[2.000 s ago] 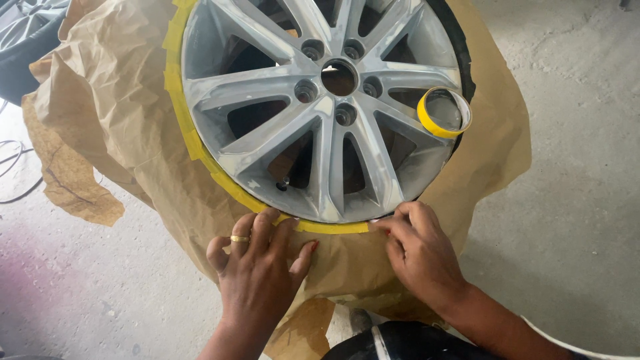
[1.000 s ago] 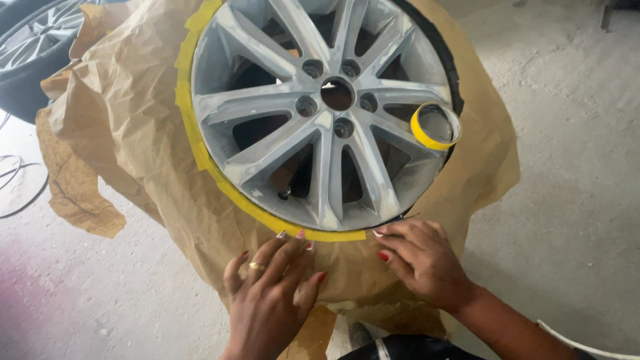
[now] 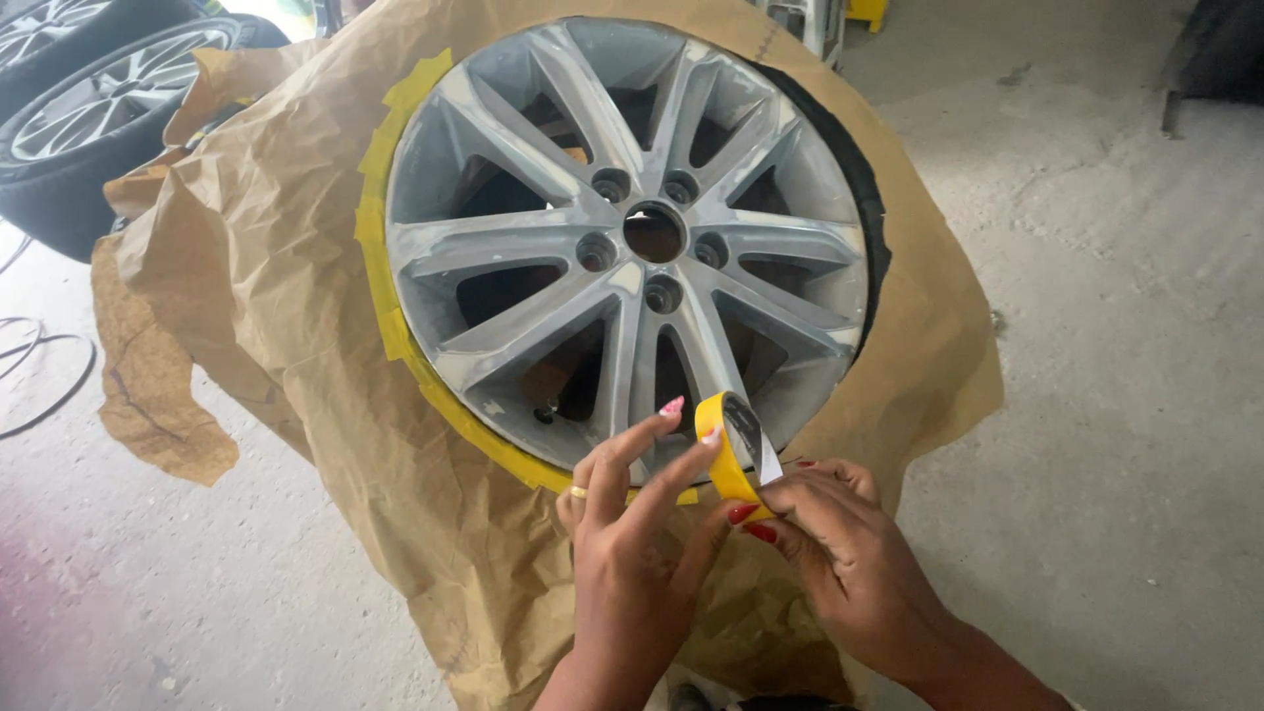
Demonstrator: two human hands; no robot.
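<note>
A grey alloy wheel (image 3: pixel 622 316) with sanded, patchy spokes lies face up on brown masking paper (image 3: pixel 326 326). Yellow masking tape (image 3: pixel 378 267) runs along the wheel's left and lower edge, joining it to the paper. Over the lower rim, my left hand (image 3: pixel 642 533) and my right hand (image 3: pixel 839 553) hold a roll of yellow tape (image 3: pixel 729 464) on edge between them. My left thumb and a finger touch the roll; my right thumb and fingers grip its lower right side, where the exact hold is partly hidden. Along the right edge of the wheel, black tyre (image 3: pixel 869 227) shows.
Two tyres with alloy wheels (image 3: pixel 109 104) are at the upper left. A thin cable (image 3: pixel 59 395) lies on the concrete floor (image 3: pixel 1106 395) at the left. Near the top right stand a yellow object (image 3: pixel 867 12) and a dark object (image 3: pixel 1224 49).
The tape roll, earlier resting on the wheel's right side, is now in my hands at the lower rim. Both hands have come up off the lower tape strip. The view has shifted.
</note>
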